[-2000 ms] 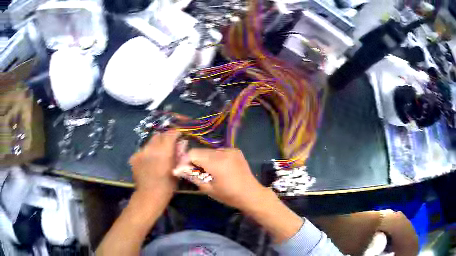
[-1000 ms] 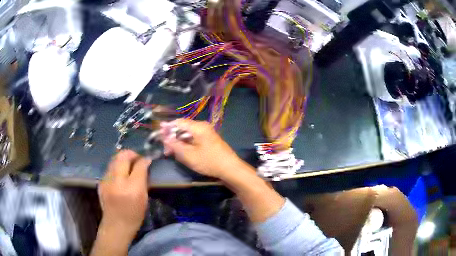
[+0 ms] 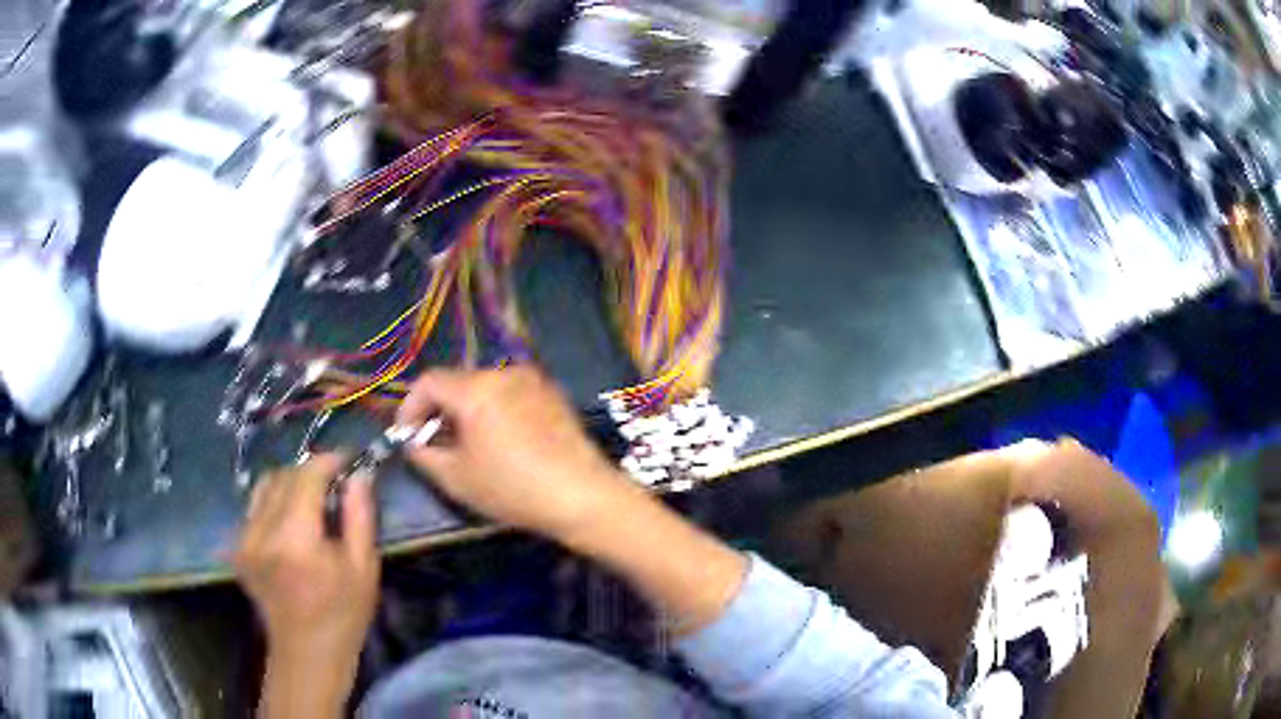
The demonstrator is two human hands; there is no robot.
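My right hand (image 3: 499, 443) is near the bench's front edge, its fingertips closed on a small white harness plug (image 3: 416, 430). My left hand (image 3: 305, 541) is just left of it and lower, its fingers around a small dark strip (image 3: 368, 457) that looks like a circuit board; blur hides the exact hold. The strip and the plug lie close together; whether they are joined I cannot tell. The wire harness bundle (image 3: 672, 260) of yellow, red and purple wires curves over the bench, its cluster of white plugs (image 3: 681, 438) at the front edge. Other lead ends (image 3: 274, 386) lie behind my hands.
White camera housings (image 3: 166, 260) stand at the left. Small loose boards (image 3: 106, 457) lie on the dark bench. A black bar (image 3: 794, 63) is behind the bundle. A plastic-wrapped sheet (image 3: 1089, 281) with black camera parts lies right. A carton (image 3: 899, 541) with white parts is below the edge.
The view has swung right, so bench things sit farther left. My hands, first close together, have parted a little, and a small dark strip now shows between them.
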